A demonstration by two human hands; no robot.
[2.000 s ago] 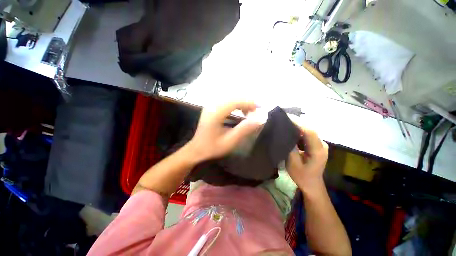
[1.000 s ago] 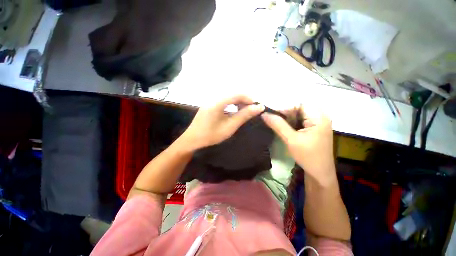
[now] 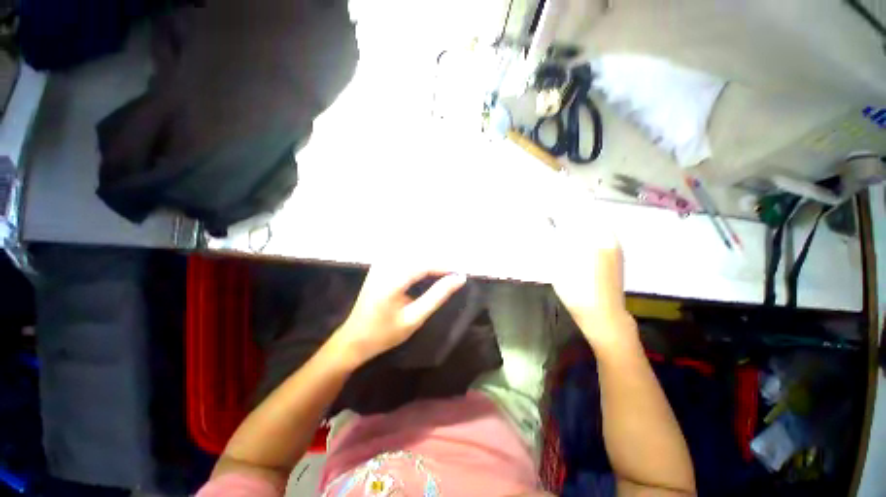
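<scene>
The dark garment piece [image 3: 418,374] lies over my lap below the table edge, its upper part by my left hand. My left hand [image 3: 393,315] is at the table edge with the thumb stretched to the right; glare washes out its fingertips, and its grip on the cloth cannot be told. My right hand [image 3: 593,286] is away from the cloth, over the table's front edge. Its fingers are lost in glare. A small dark tip [image 3: 552,222] shows just beyond them; whether my right hand holds it cannot be told.
A dark cloth heap [image 3: 219,107] lies on the white table [image 3: 389,194] at left. Black-handled shears [image 3: 583,126], a wooden-handled tool [image 3: 534,150], white cloth [image 3: 670,102], pink snips [image 3: 665,198] and pens [image 3: 714,215] lie at right. A red crate [image 3: 219,359] stands below the table.
My hands have moved apart. My right hand has left the cloth and reached over the table; my left hand has lowered with the cloth. The view has shifted right.
</scene>
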